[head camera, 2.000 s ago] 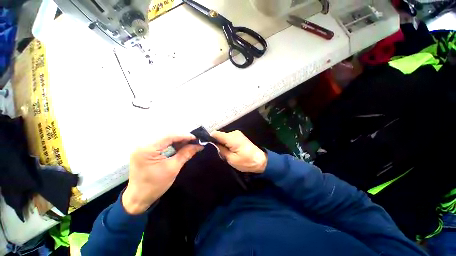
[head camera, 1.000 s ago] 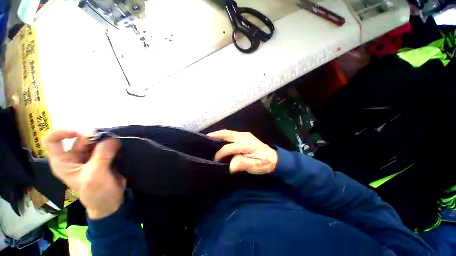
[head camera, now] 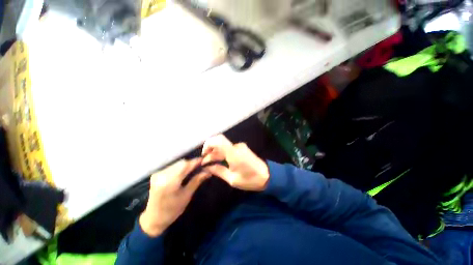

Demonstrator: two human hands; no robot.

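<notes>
My left hand [head camera: 172, 194] and my right hand [head camera: 239, 164] are close together just off the table's front edge, over my lap. Their fingers pinch a black cut piece [head camera: 210, 164]; only a narrow dark strip of it shows between them. The rest of the piece is hidden by the fingers or merges with the dark cloth below. The tailor's shears [head camera: 244, 47] lie on the white table, blurred, with the black loop handles toward the front edge.
Sewing machine [head camera: 111, 18] at the back left. Small dark red tool [head camera: 310, 29] on the table. Cardboard with yellow tape [head camera: 25, 119] and black pieces [head camera: 39, 204] at table left. Black garment heap [head camera: 373, 129] with neon fabric [head camera: 415, 62] at right. Dark green patterned cloth [head camera: 289, 133] below the edge.
My left hand first moved left, stretching the black piece out, then came back beside my right hand. The piece no longer shows spread open. The view has shifted and blurred.
</notes>
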